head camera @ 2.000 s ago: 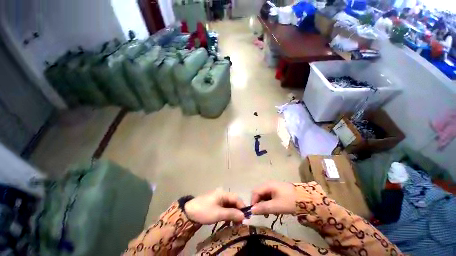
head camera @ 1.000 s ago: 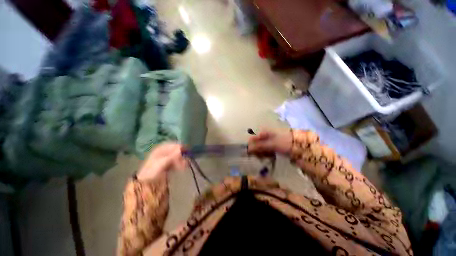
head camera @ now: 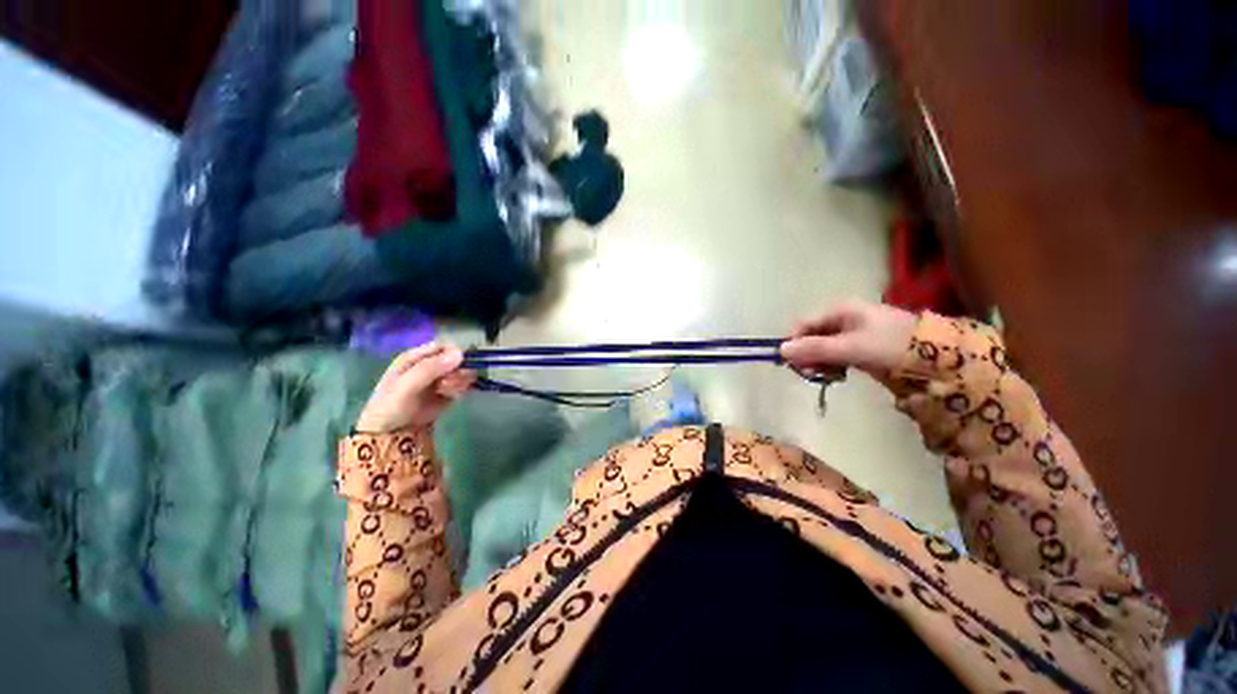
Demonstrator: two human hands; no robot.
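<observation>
A thin dark navy cord is stretched level between my two hands in front of my body, as two near-parallel strands. A thinner loose strand sags below them from my left hand. My left hand pinches the cord's left end between thumb and fingers. My right hand pinches the right end, and a short dark end hangs below its fingers. Both hands are bare, with patterned jacket sleeves behind them.
Green wrapped bundles stand at the left. Behind them lie fabric rolls, one of them maroon, some in plastic. A brown table is at the right, with a red item by its edge. Pale shiny floor runs between.
My hands have moved farther apart and the cord between them is stretched longer. The view has moved forward; the white bin and cartons are out of view and the table and rolls are nearer.
</observation>
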